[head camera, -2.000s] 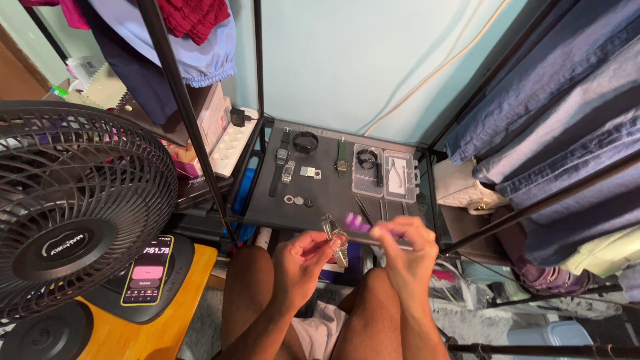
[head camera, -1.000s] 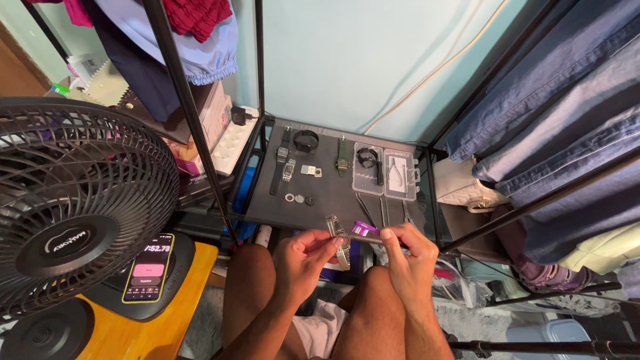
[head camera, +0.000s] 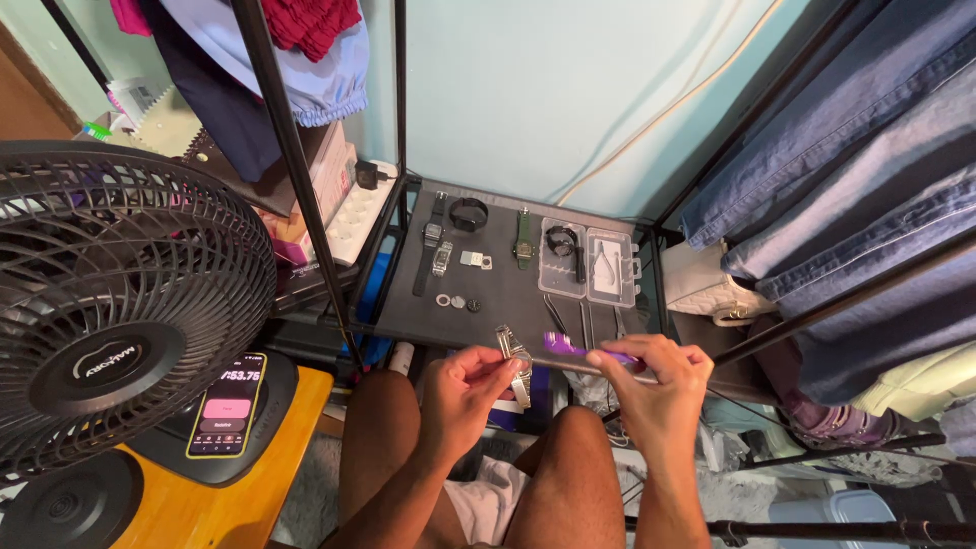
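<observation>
Between the thumb and fingers of my left hand (head camera: 467, 393) is a metal wristwatch case with its bracelet (head camera: 521, 387), its ends hanging above and below. My right hand (head camera: 657, 374) grips a purple toothbrush (head camera: 568, 345), whose bristled head sits just right of the watch, apart from it. Beyond them, a black shelf (head camera: 503, 303) bears a green-strap watch (head camera: 524, 240), a black-strap watch (head camera: 432, 231), a black watch band (head camera: 468, 215), a metal watch piece (head camera: 442, 259), small round watch parts (head camera: 458, 302) and tweezers (head camera: 555, 314).
An open clear plastic case (head camera: 611, 297) on the shelf holds a black watch and tools. At the left stand a black fan (head camera: 126, 362) and a lit phone (head camera: 227, 408). Black rack poles (head camera: 293, 175) flank the shelf. Denim clothes (head camera: 846, 145) hang at the right.
The toothbrush head has moved away from the watch to the right; one second ago it was close against it. My left hand still holds the watch in much the same place.
</observation>
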